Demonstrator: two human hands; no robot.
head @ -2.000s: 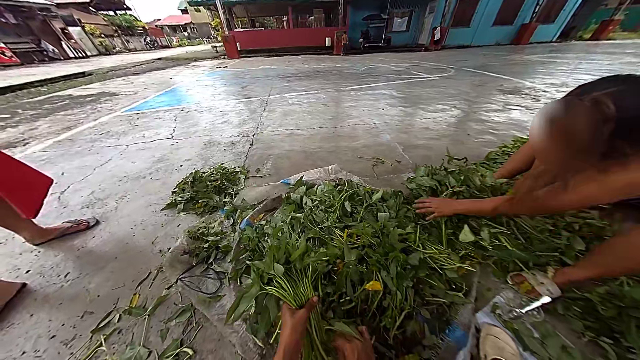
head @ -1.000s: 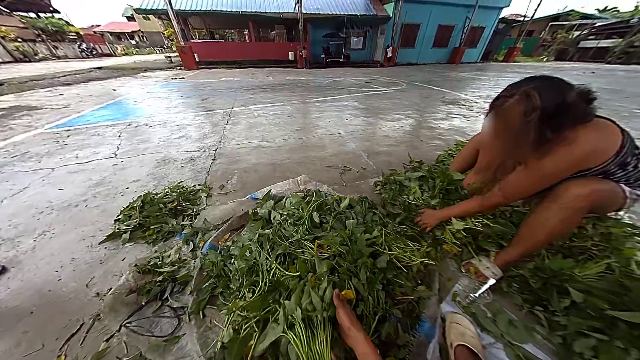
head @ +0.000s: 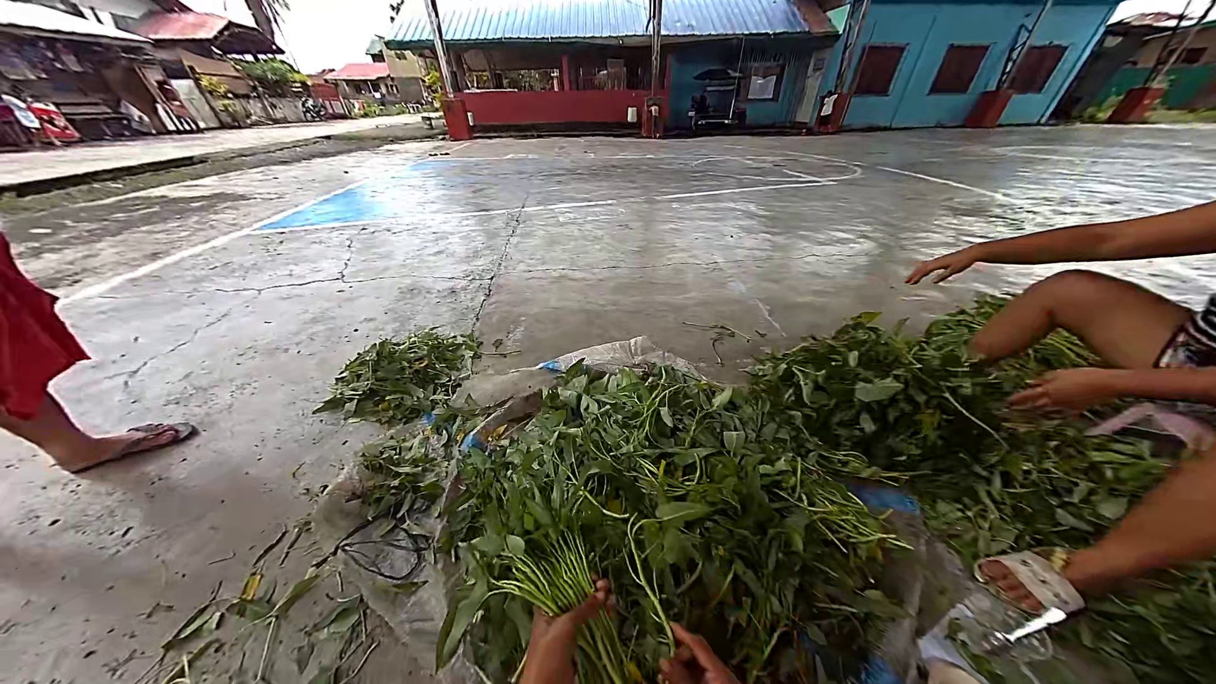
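A large heap of leafy green stems [head: 703, 465] lies on a plastic sheet [head: 617, 353] on the concrete. At the bottom centre my left hand [head: 560, 636] is closed around a bunch of green stems [head: 560, 575], its leaves pointing up and to the left. Just to its right, my right hand [head: 698, 660] pinches a single long stem [head: 648, 579] at the heap's near edge. The lower parts of both hands are cut off by the frame. A smaller pile of leaves [head: 404, 375] sits to the left of the heap.
At the right a person sits beside more greens, one hand [head: 1064, 389] over them and an arm [head: 1064, 249] stretched out. A sandalled foot [head: 1040, 579] rests near clear plastic [head: 1016, 632]. Another person's foot in a flip-flop [head: 142, 442] stands at the left. Loose leaves [head: 271, 608] litter the concrete.
My left hand, out of sight a second ago, is back in view around the stem bunch. The person at the right has leaned back and lifted one arm off the greens.
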